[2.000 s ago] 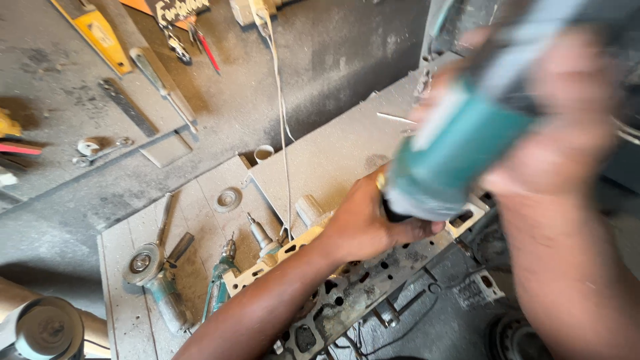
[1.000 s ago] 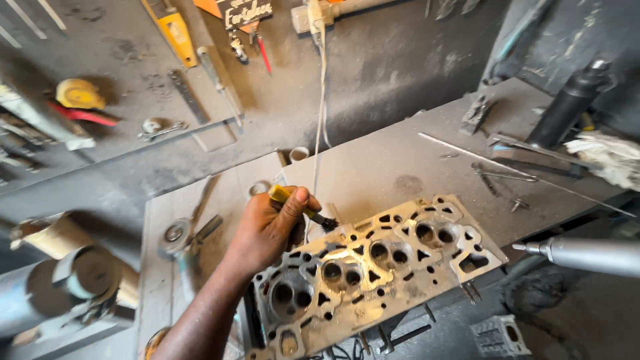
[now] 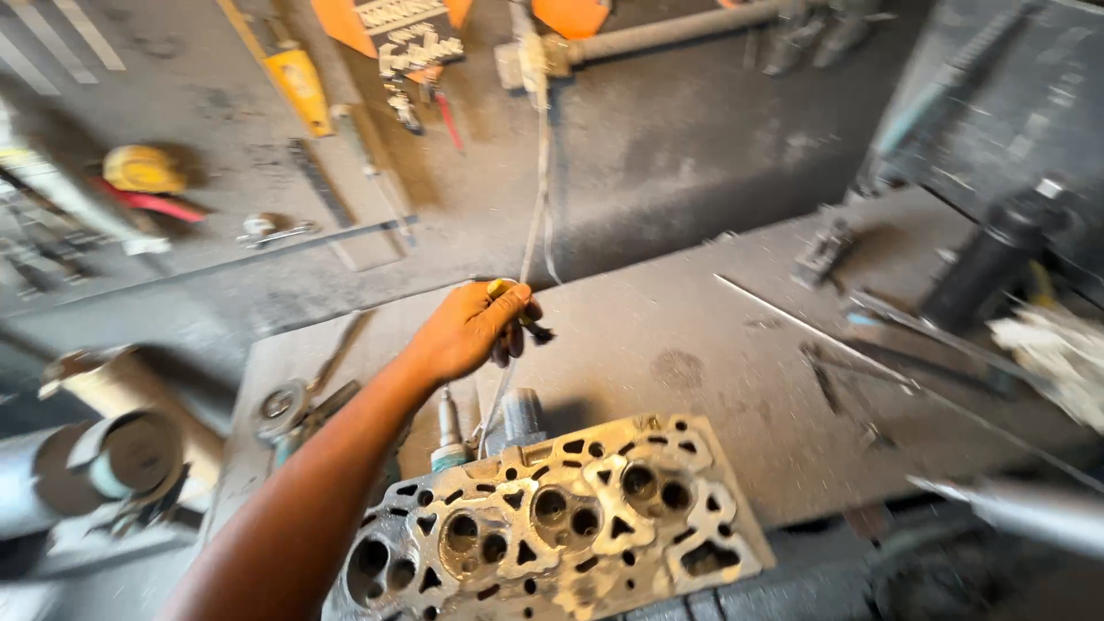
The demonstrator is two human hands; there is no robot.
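My left hand (image 3: 479,328) holds a small brush (image 3: 536,329) with a yellow handle and dark bristles, raised above the bench. Below it lies an engine cylinder head (image 3: 561,517), combustion chambers facing up, at the bench's near edge. My right hand is out of view. At the right edge a blurred metal tool tip (image 3: 975,500) reaches in; what holds it cannot be seen. Behind the cylinder head stand a grey cylindrical part (image 3: 521,414) and a teal tool with a metal spindle (image 3: 448,431).
An angle grinder (image 3: 289,414) lies on the bench's left part. A thin metal rod (image 3: 811,328), a dark cylinder (image 3: 992,250) and a white rag (image 3: 1052,345) are at the right. A cable (image 3: 542,172) hangs down the wall, beside hung tools such as a yellow-handled saw (image 3: 297,90).
My left hand has lifted away from the cylinder head with the brush. Two seconds ago both hands were at a teal power tool above the head; that tool has left the middle of the view.
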